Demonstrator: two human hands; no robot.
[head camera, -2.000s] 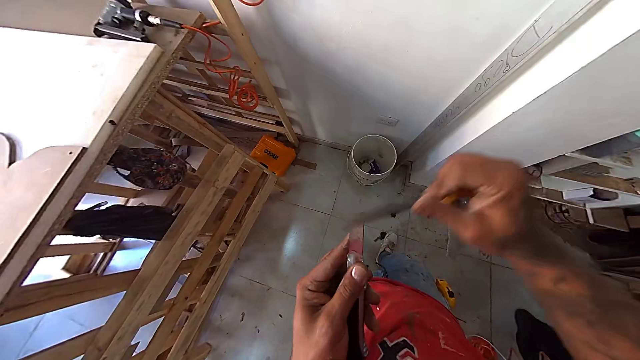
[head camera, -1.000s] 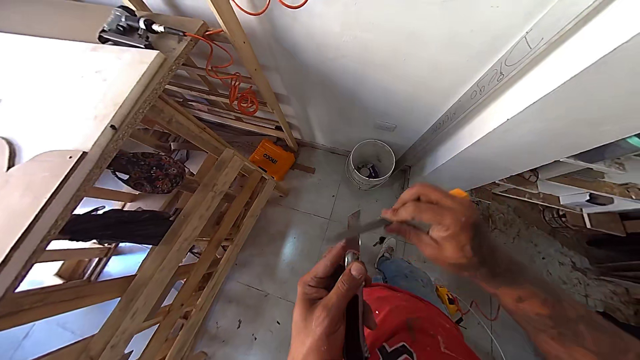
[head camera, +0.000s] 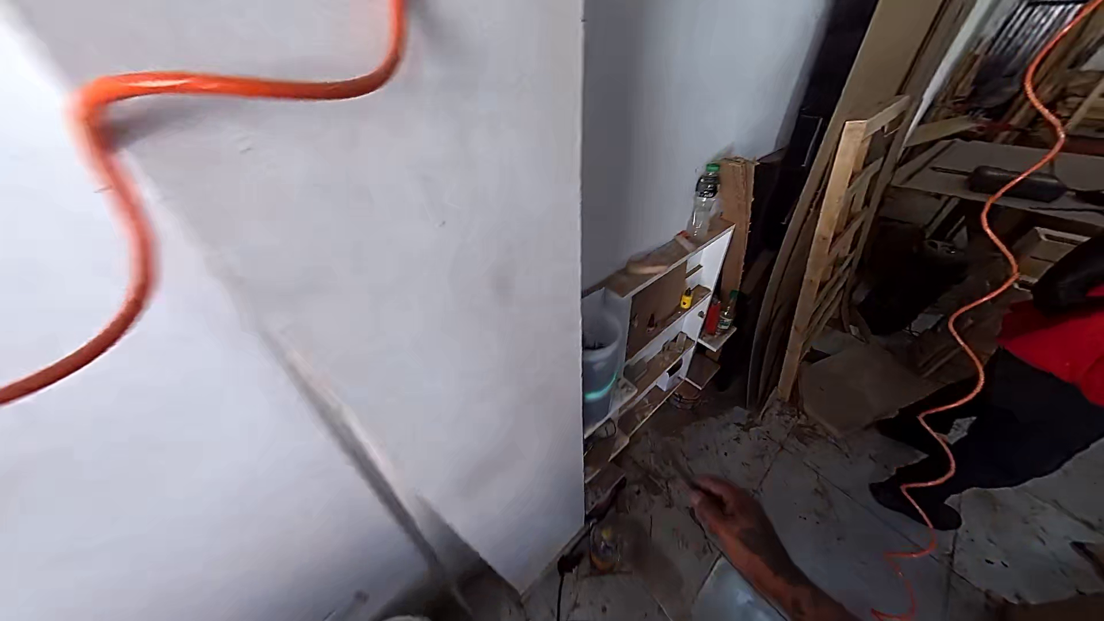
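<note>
Near the bottom centre-right, my right hand (head camera: 729, 509) is closed around a thin dark tool (head camera: 683, 473), whose tip points up and left over the littered floor. The tool is blurred, so its kind cannot be told. The forearm comes in from the bottom edge. My left hand is out of view.
A white wall fills the left, with an orange coiled air hose (head camera: 216, 84) in front. A low shelf unit (head camera: 668, 332) holds bottles and a bucket (head camera: 601, 362). A slatted wooden frame (head camera: 832, 259) leans beyond. Another person's dark trousers (head camera: 1026, 423) show at right, behind a hanging orange hose (head camera: 970, 345).
The view has swung far toward the wall and the shelves. My left hand and the piece in it have left the view. My right hand is now away from that piece.
</note>
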